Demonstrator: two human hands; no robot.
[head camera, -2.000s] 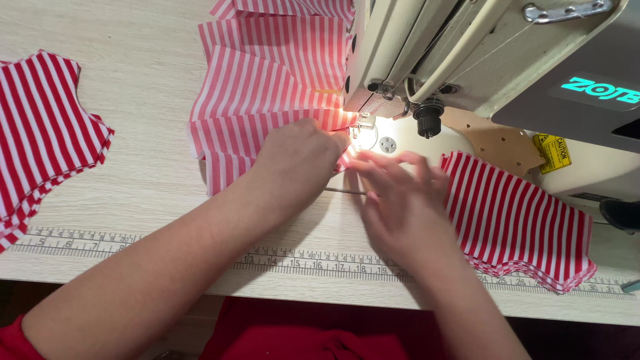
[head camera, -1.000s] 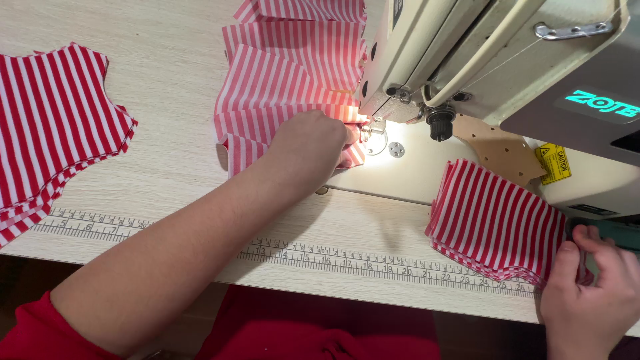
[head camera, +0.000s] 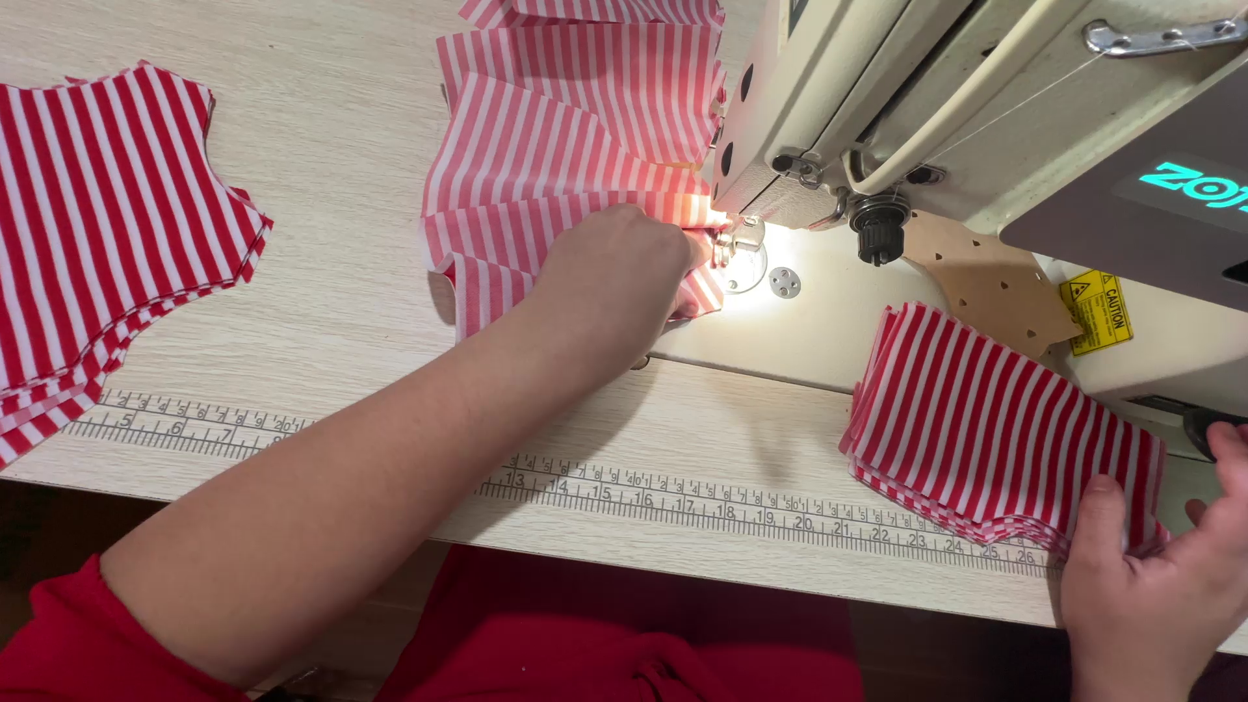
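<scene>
Under the lit presser foot of a sewing machine lies gathered red-and-white striped fabric. My left hand presses and pinches this fabric close beside the foot; its fingertips are partly hidden. At the right, my right hand touches the corner of a stack of cut striped pieces, thumb on top, other fingers spread toward a dark part at the machine's base. Whether it grips the stack cannot be told.
Another stack of striped cut pieces lies at the left. A measuring scale runs along the table's front edge. A brown pattern piece with holes and a yellow caution label are beneath the machine arm. A round tension knob sticks out.
My right hand has left the fabric by the presser foot and moved right to the stack of cut pieces. My left hand has stayed at the foot.
</scene>
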